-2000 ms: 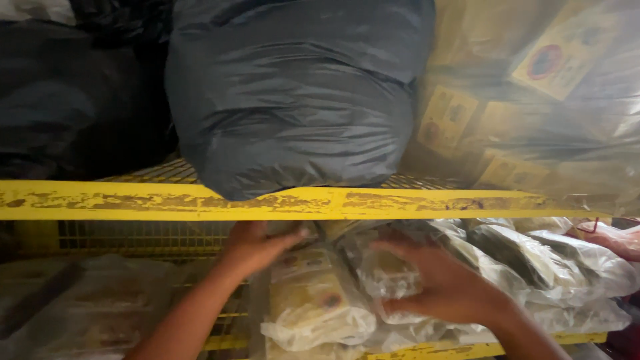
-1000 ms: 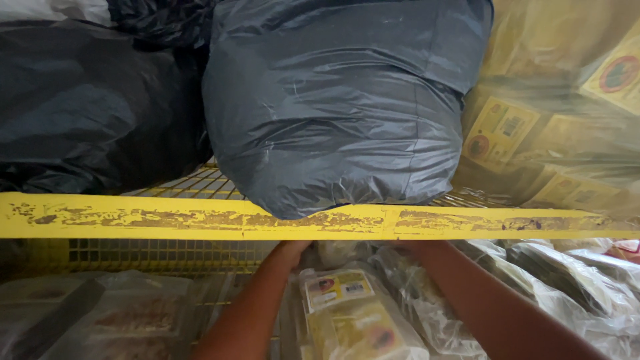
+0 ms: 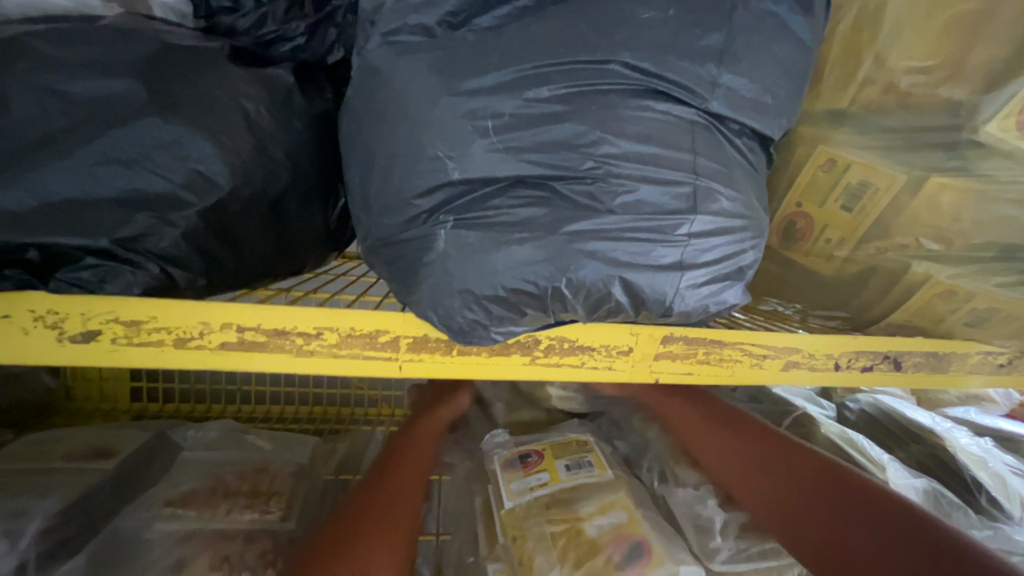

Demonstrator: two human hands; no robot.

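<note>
Both my arms reach in under the yellow metal shelf edge. My left hand shows only in part just below that edge, its fingers hidden or blurred, close to a clear plastic bag at the back. My right hand is hidden behind the shelf edge; only the wrist and forearm show. Between the forearms lies a clear plastic bag of labelled yellowish packs. Whether either hand grips anything cannot be seen.
Above stand a large grey-black plastic bag, a black bag and a clear bag of labelled packs. Below, bagged packs lie left and clear bags right, on yellow wire shelving.
Two seconds ago both hands were visible over the lower bags with fingers spread; since then they have moved deeper under the shelf edge. The labelled bag between the arms shows more plainly.
</note>
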